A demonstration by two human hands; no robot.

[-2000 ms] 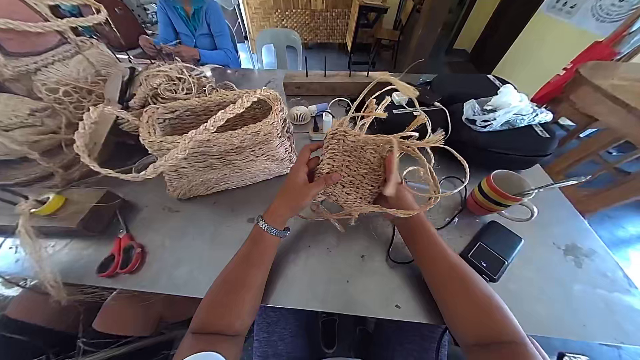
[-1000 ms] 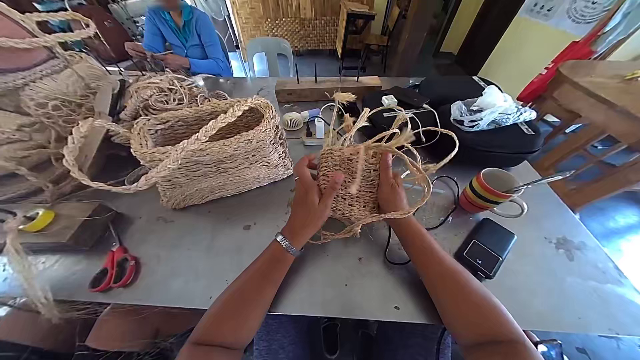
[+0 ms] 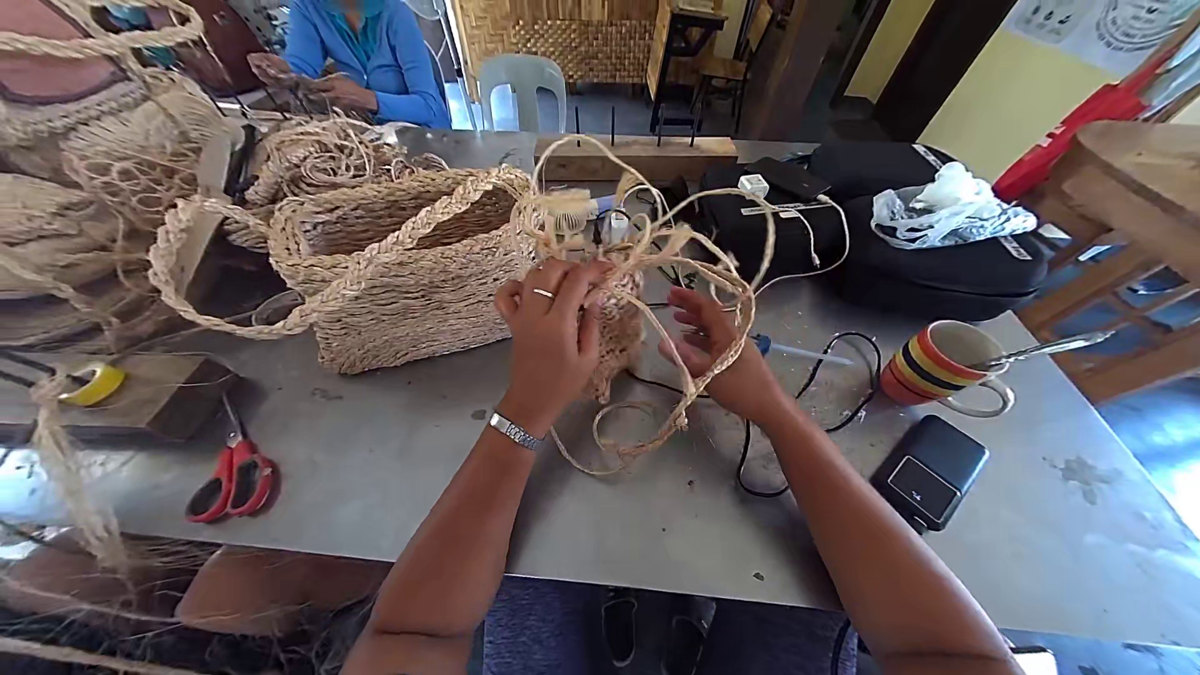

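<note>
My left hand, with a ring and a metal watch band, grips the upper edge of a small woven fibre pouch, which is turned partly edge-on. Loose fibre cords loop up and to the right from its top. My right hand is beside the pouch with its fingers apart; a cord loop passes in front of it, and I cannot tell whether it touches the cord. A larger woven fibre bag with a braided handle stands upright just left of my left hand.
Red-handled scissors and yellow tape lie left. A striped mug, a black power bank, a cable and black cases are right. A wooden block with upright pegs is behind. Across the table sits a person.
The small pouch has turned from its broad face toward a narrow side. My right hand has come off its right side, while my left hand has shifted to its top edge.
</note>
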